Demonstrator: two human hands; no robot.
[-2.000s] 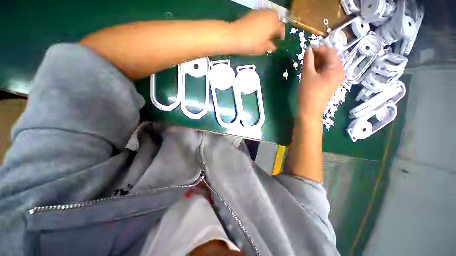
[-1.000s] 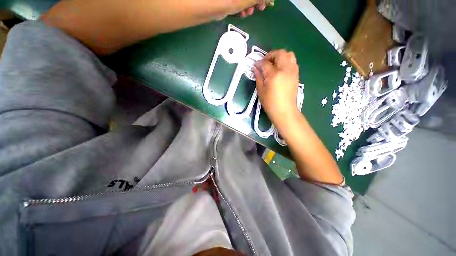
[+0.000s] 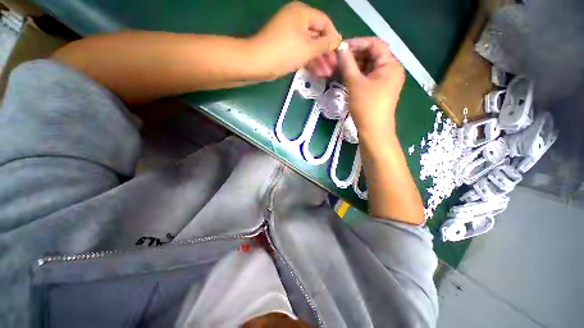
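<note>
My left hand (image 3: 300,40) and my right hand (image 3: 374,80) meet above the row of housings, fingertips touching. A tiny white piece (image 3: 344,47) shows at my right thumb tip, pinched by my right hand. Whether my left fingertips also grip something is too small to tell. White loop-shaped housings lie side by side on the green surface. The leftmost housing (image 3: 283,125) and the one beside it (image 3: 308,142) show their round discs at the upper end. A third housing (image 3: 340,174) and another beside it are partly hidden by my right hand and forearm.
Small white inserts (image 3: 439,157) lie in a scattered pile right of my right forearm. Beyond them is an untidy heap of white housings (image 3: 516,102), with a brown board (image 3: 456,90) and a clear plastic bag (image 3: 502,32) behind. A white strip (image 3: 392,46) crosses the green surface.
My right hand has left the disc of a housing and moved up to meet my left hand. My left hand has come further into view. The view has shifted slightly.
</note>
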